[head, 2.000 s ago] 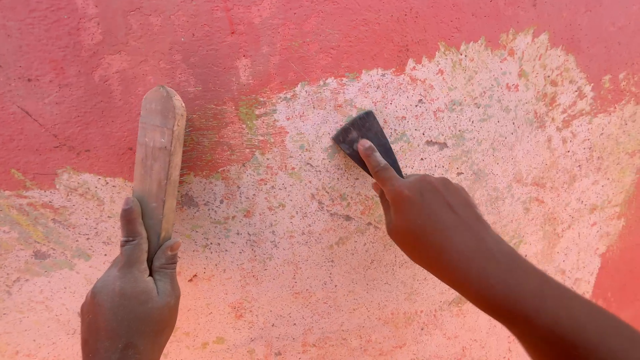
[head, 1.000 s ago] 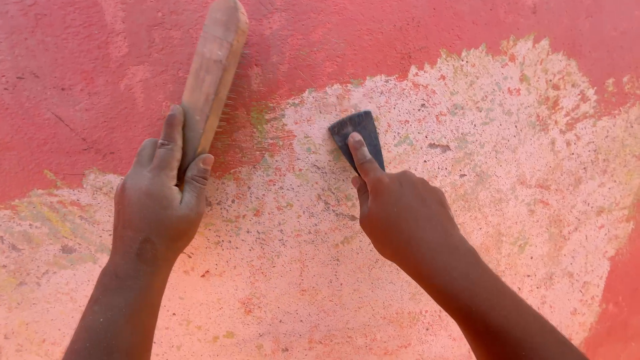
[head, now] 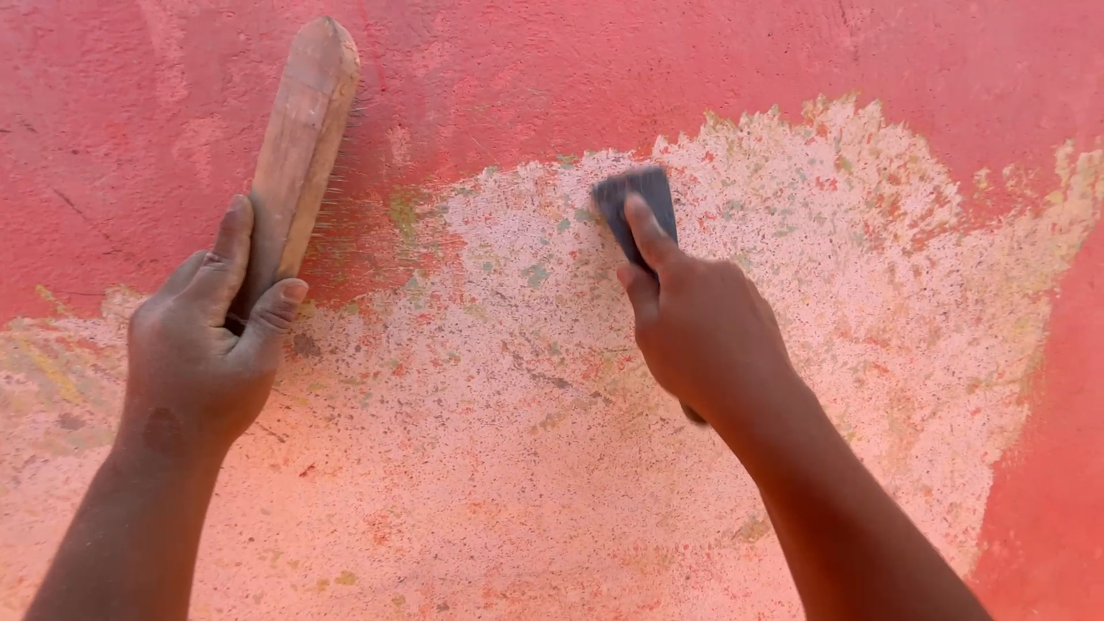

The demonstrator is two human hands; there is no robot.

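Observation:
My left hand (head: 207, 345) grips the lower end of a wire brush with a wooden back (head: 302, 147), its thin bristles facing the wall on the right side. My right hand (head: 707, 319) is closed around a paint scraper (head: 642, 203), index finger laid along its dark metal blade. The blade's wide edge lies against the wall near the upper border of a pale, scraped patch (head: 517, 414). Most of the scraper's handle is hidden under my palm; its end shows below the hand.
Red paint (head: 517, 78) covers the wall above the patch, with a ragged edge between them. More red paint (head: 1052, 483) lies at the lower right. Green and yellowish specks dot the pale surface.
The scraper in my right hand has moved up to the red paint's edge from lower on the pale patch. My left hand with the brush has shifted a little, still gripping it.

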